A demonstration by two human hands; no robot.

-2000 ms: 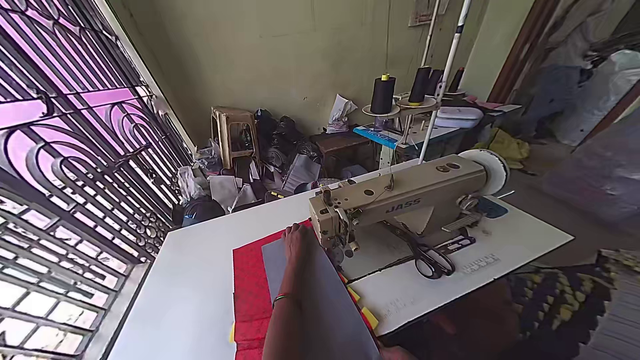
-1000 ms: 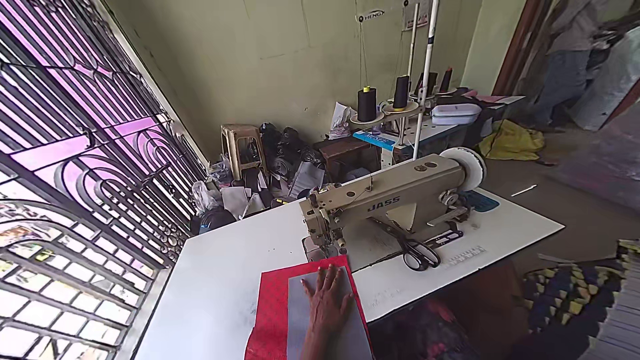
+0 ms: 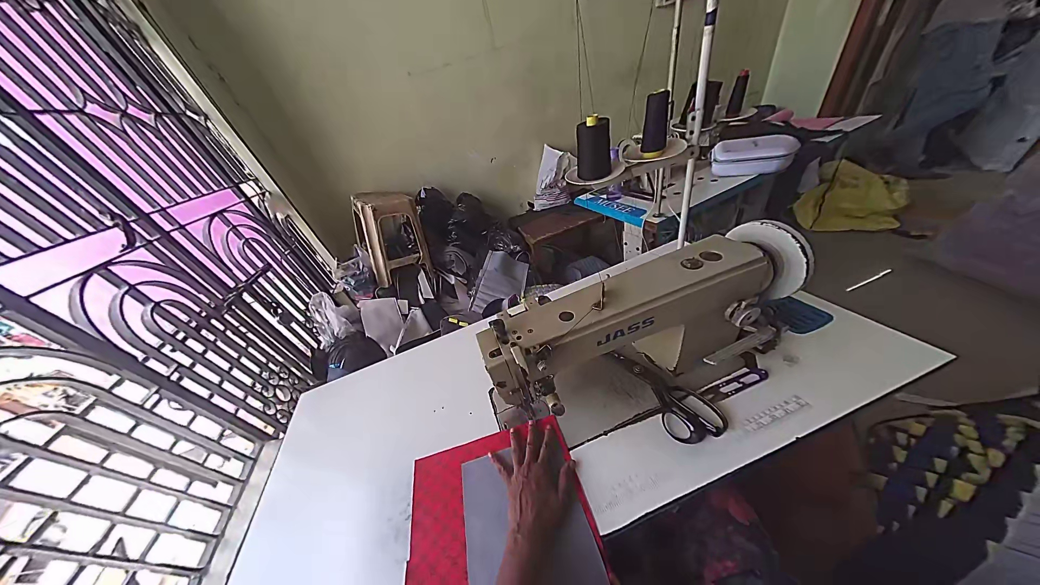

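My left hand point(image 3: 536, 487) lies palm down with fingers spread on a grey sheet point(image 3: 486, 520), which rests on a larger red patterned piece point(image 3: 435, 504) that looks like fabric. The fingertips are near the top edge of the red piece, just in front of the needle and presser foot area point(image 3: 532, 406) of a beige sewing machine point(image 3: 642, 305). Whether the red edge is under the foot cannot be told. Black-handled scissors point(image 3: 691, 414) lie on the white table point(image 3: 357, 455), right of the needle area. My right hand is out of view.
A metal window grille point(image 3: 146, 244) stands at the left. Behind the table are a plastic stool point(image 3: 390, 236), black bags point(image 3: 467, 223) and scraps. Thread cones point(image 3: 593, 150) stand on holders near a second table with a white case point(image 3: 754, 154). A yellow sack point(image 3: 849, 199) lies on the floor.
My left hand, with its fingers bunched at the machine head two seconds ago, now lies spread on the grey sheet. The red piece and sheet are turned and sit in front of the needle area.
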